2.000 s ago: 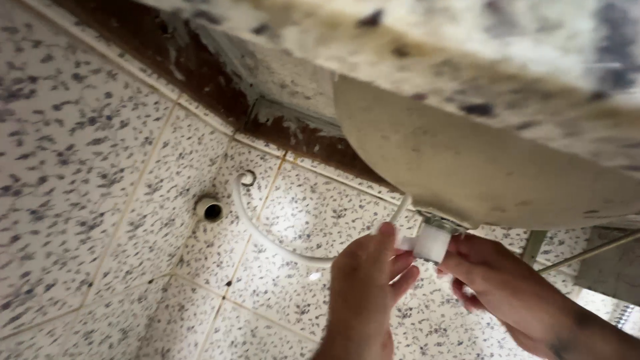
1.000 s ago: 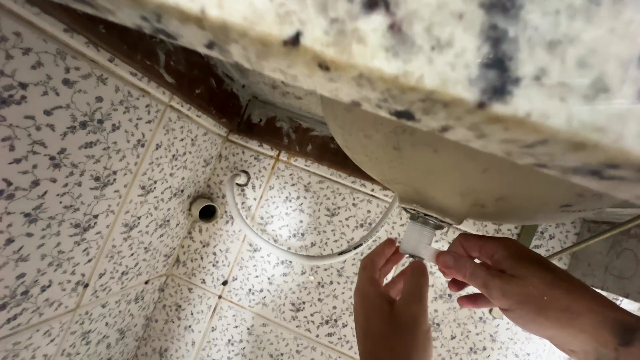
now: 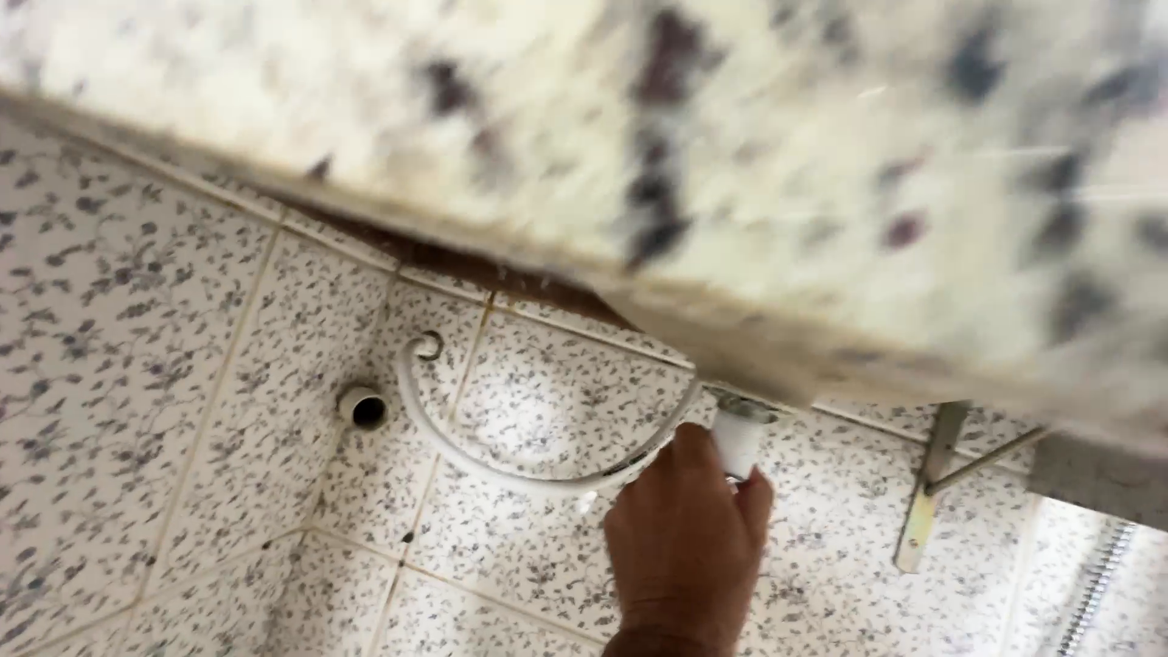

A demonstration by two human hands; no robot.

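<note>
My left hand (image 3: pixel 689 538) reaches up from below, its thumb and fingers around the lower part of a white plastic drain fitting (image 3: pixel 737 440). The fitting hangs from a metal drain flange (image 3: pixel 744 406) beneath the sink basin (image 3: pixel 730 356), most of which the stone countertop hides. A white flexible hose (image 3: pixel 538 484) curves from the wall at the left to the basin's underside, just left of the fitting. My right hand is out of view.
The speckled stone countertop edge (image 3: pixel 566 164) fills the upper view. An open drain pipe (image 3: pixel 368 409) sticks out of the tiled wall at the left. A metal bracket (image 3: pixel 931 497) stands right, with a coiled metal hose (image 3: pixel 1095 584) beyond it.
My right hand, at the fitting in both earlier frames, has left the view. My left hand stays at the fitting. The countertop now covers more of the view.
</note>
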